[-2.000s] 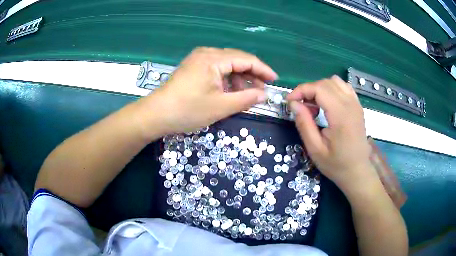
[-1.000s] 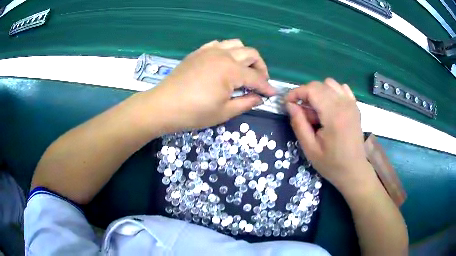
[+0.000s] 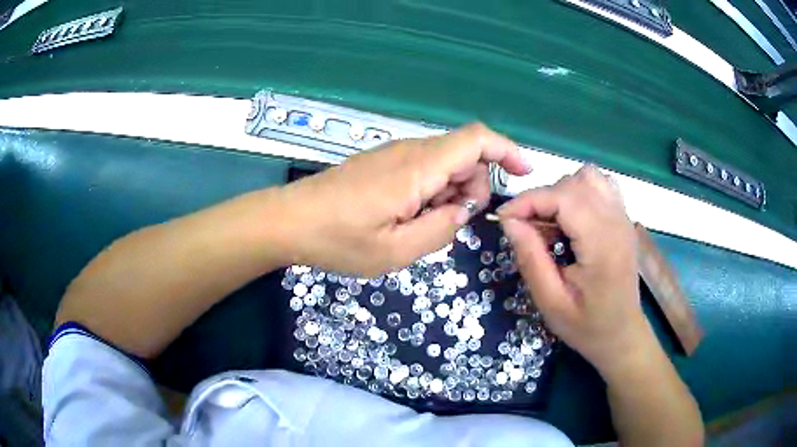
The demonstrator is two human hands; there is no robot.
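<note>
The black tray lies nearest my body, full of loose clear and white discs. A grey strip housing lies on the white strip beyond it, pale discs in its visible pockets and a blue mark near its left end. My left hand covers the housing's middle and right part. It pinches a small clear disc between thumb and fingers above the tray's far edge. My right hand holds a thin pale stick, its tip close to the disc.
A reddish-brown block lies right of the tray, partly behind my right wrist. A dark strip with pale dots lies at the right on the green belt. Other strips lie at the far left and far right.
Both hands have drawn back from the housing towards the tray. More of the housing's left part shows. The strips at far left and right have shifted rightwards in view.
</note>
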